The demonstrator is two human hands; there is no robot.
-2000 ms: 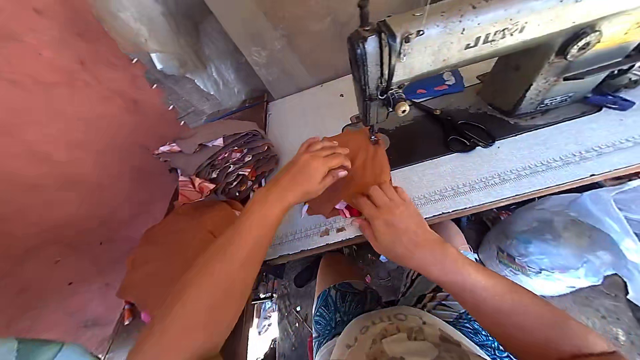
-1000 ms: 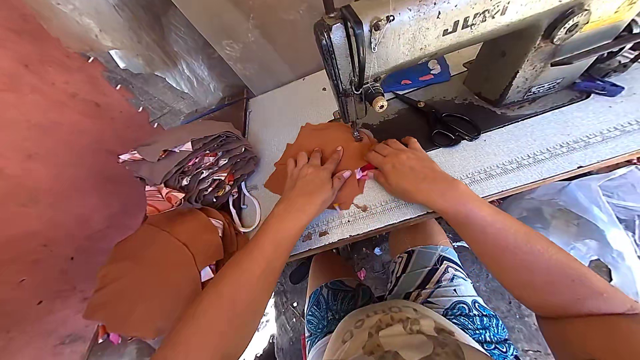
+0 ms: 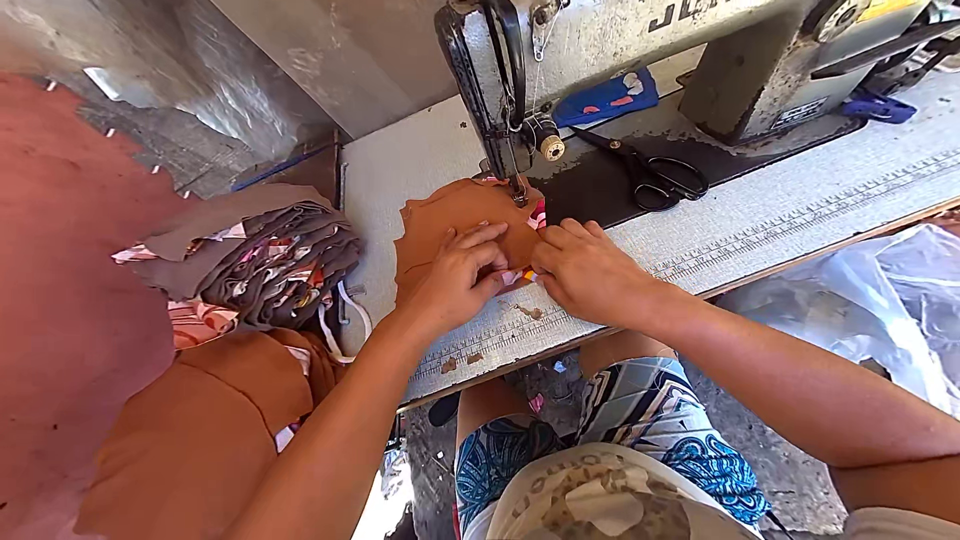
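Observation:
Brown fabric (image 3: 450, 217) lies on the sewing machine's bed, its upper right part under the presser foot (image 3: 519, 196). My left hand (image 3: 461, 277) rests on this fabric with the thumb and fingertips near its lower edge. My right hand (image 3: 589, 274) pinches the fabric's right edge between thumb and bent fingers, where pink and white patterned cloth (image 3: 537, 216) shows beneath. The Juki sewing machine (image 3: 600, 45) stands above and behind my hands. The needle's tip is too small to make out.
Black scissors (image 3: 660, 176) lie right of the needle, near a blue cloth piece (image 3: 611, 97). At left are stacked grey fabric pieces (image 3: 277, 240) and more brown fabric (image 3: 195, 435). A printed ruler strip (image 3: 795, 217) runs along the table's front. Clear plastic (image 3: 885, 300) is at right.
Since two seconds ago, the brown fabric has turned and spread left of the presser foot. My right hand has moved from the fabric's lower edge to its right edge. The view has shifted.

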